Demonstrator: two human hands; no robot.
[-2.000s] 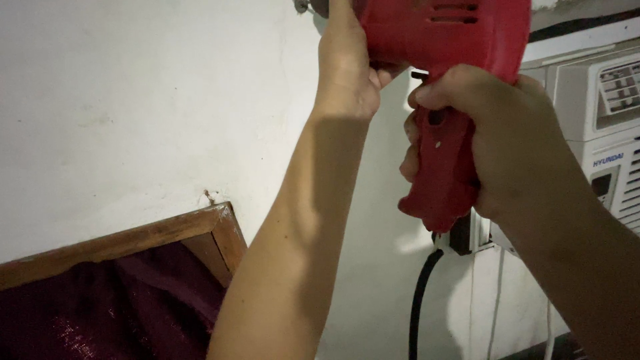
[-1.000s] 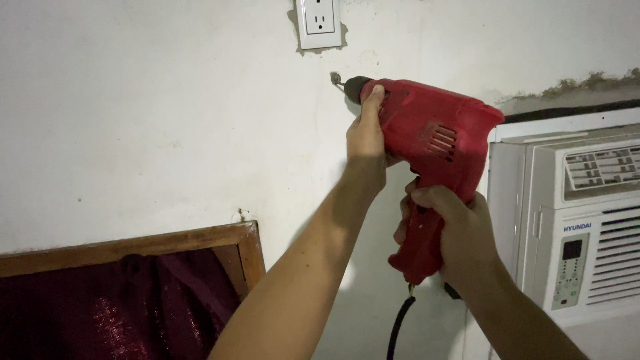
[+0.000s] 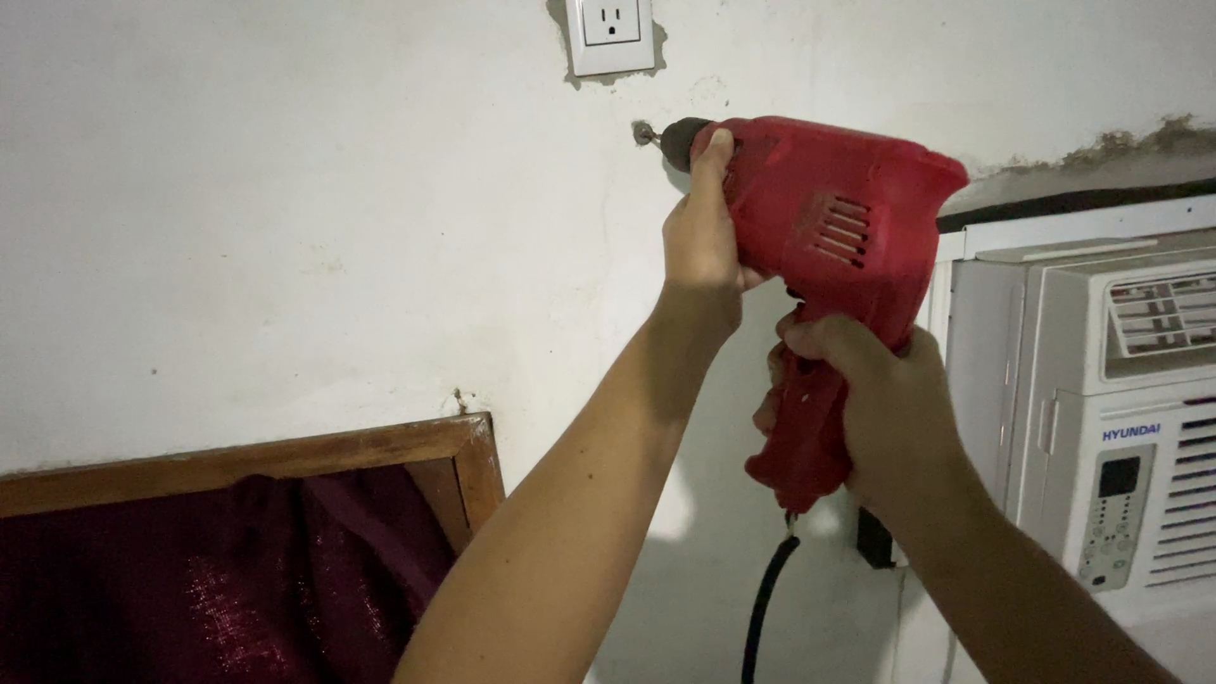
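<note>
A red corded power drill [image 3: 836,209] is held up against the white wall [image 3: 285,209], its black chuck [image 3: 682,144] pointing left. The bit's tip meets a rough-edged hole [image 3: 643,133] in the plaster, just below a white electrical outlet [image 3: 610,34]; how deep it sits cannot be told. My left hand [image 3: 705,233] grips the front of the drill body behind the chuck, thumb on the near side. My right hand [image 3: 883,399] is wrapped around the pistol handle, near the trigger, which the fingers partly hide. From the handle's base hangs a black power cord [image 3: 765,598].
A white Hyundai window air conditioner [image 3: 1073,408] stands out from the wall on the right, close to my right forearm. At lower left, a wooden frame [image 3: 370,449] surrounds a dark maroon curtain [image 3: 228,560]. Rough patched plaster [image 3: 1121,147] runs above the air conditioner.
The view has shifted since two seconds ago, bringing the outlet and hole into sight. Both hands have kept their hold on the drill; it has barely moved against the wall during the last second.
</note>
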